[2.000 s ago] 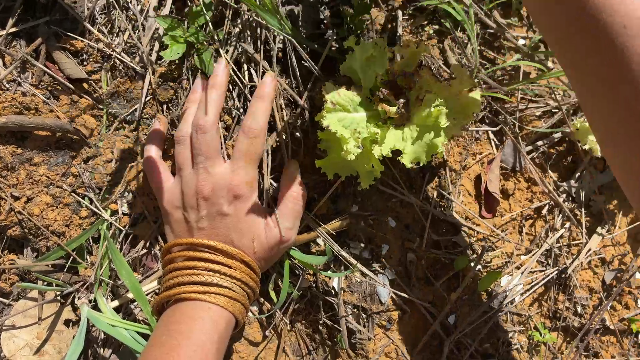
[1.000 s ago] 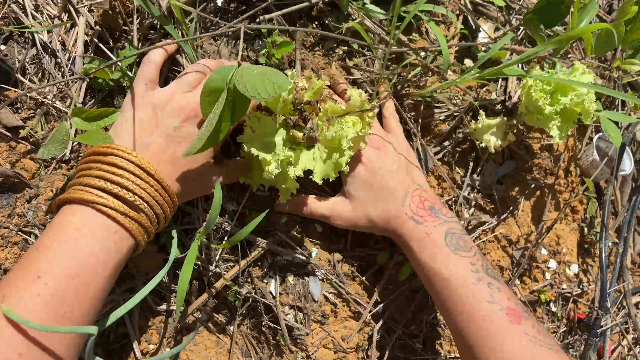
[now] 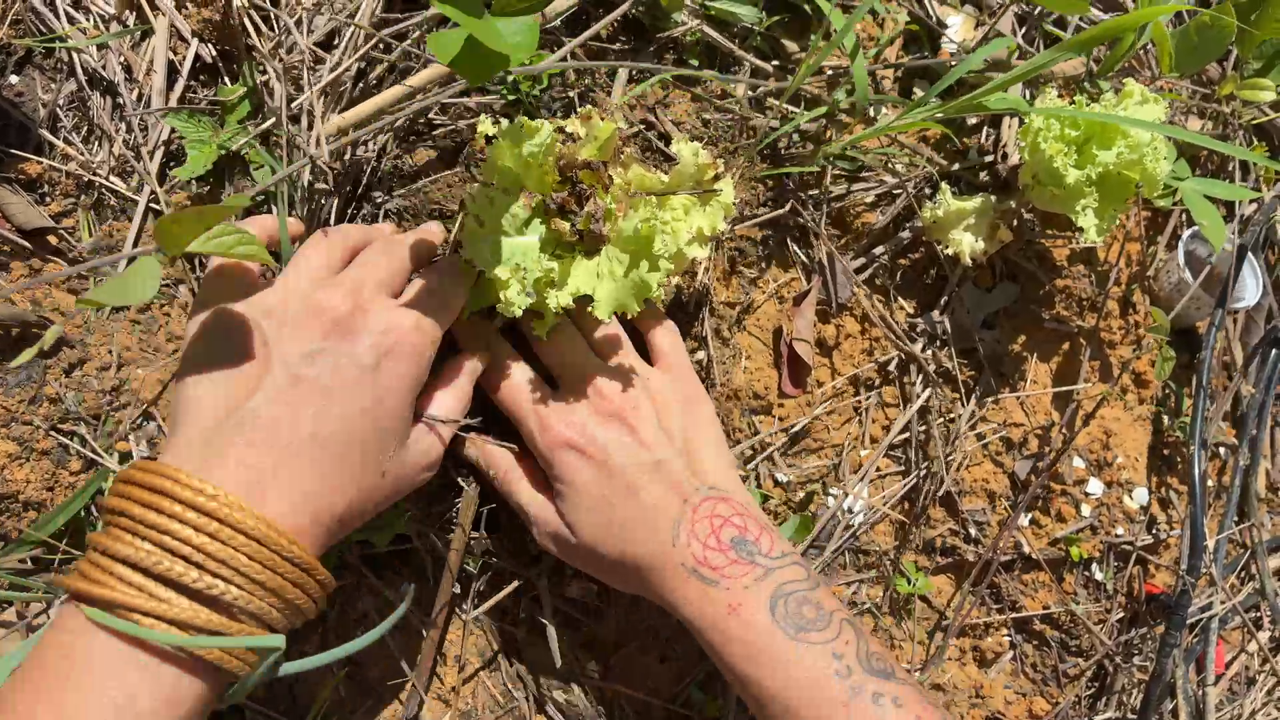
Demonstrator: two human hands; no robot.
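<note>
A frilly light-green lettuce plant [image 3: 640, 240] with browned inner leaves grows at the upper middle of the head view. My left hand [image 3: 320, 350], with a braided tan cord bracelet [image 3: 200, 560] at its wrist, lies palm down on the soil and straw just left of the lettuce. Its fingertips reach the plant's left edge. My right hand [image 3: 610, 430] lies palm down below the plant, fingers spread a little, their tips hidden under the lower leaves. The two thumbs come close together. Neither hand visibly holds anything.
Another lettuce [image 3: 1095, 160] and a small pale one [image 3: 962, 222] grow at the upper right. Near them are a plastic cup [image 3: 1220, 270] and black tubing [image 3: 1200, 450]. A dry brown leaf [image 3: 798, 340] lies right of the plant. Weeds and dry stalks cross the ground.
Two seconds ago my left hand lay flat left of the lettuce. One second ago both hands flanked the plant; my right hand has since moved from its right side to below it.
</note>
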